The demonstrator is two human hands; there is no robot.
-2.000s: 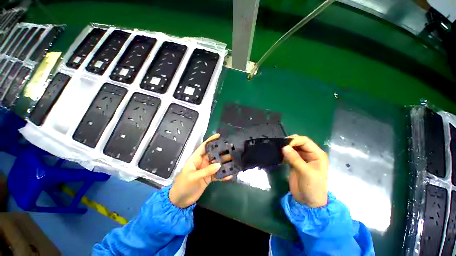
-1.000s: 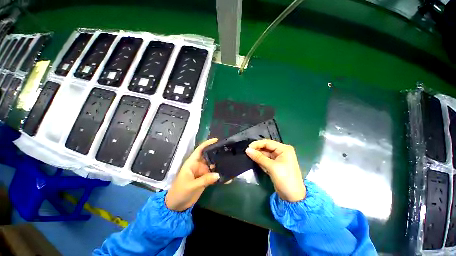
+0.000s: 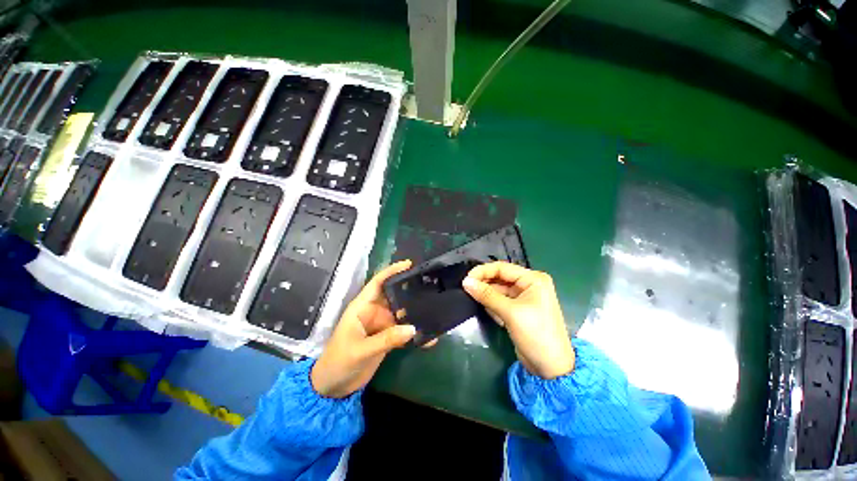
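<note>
A black phone frame (image 3: 451, 287) is held tilted above the bench, its upper end pointing right. A matte black adhesive sheet (image 3: 440, 308) lies over its lower left part. My left hand (image 3: 362, 333) grips the frame's left end, thumb on the near edge. My right hand (image 3: 521, 310) has its thumb and fingertips together on the sheet's right edge; whether they pinch it or press on it I cannot tell. A dark die-cut sheet (image 3: 456, 211) lies flat on the bench beyond the frame, partly hidden by it.
A white blister tray (image 3: 122, 202) of black frames is at left, with one empty pocket in its near row. A shiny clear film (image 3: 672, 301) lies at right, beside another filled tray (image 3: 782, 310). A grey post (image 3: 432, 61) stands beyond; a blue stool (image 3: 94, 348) is at lower left.
The black sheet, held up at its right side two seconds ago, now lies down on the frame. My right hand has moved left and down onto it. The view has shifted slightly.
</note>
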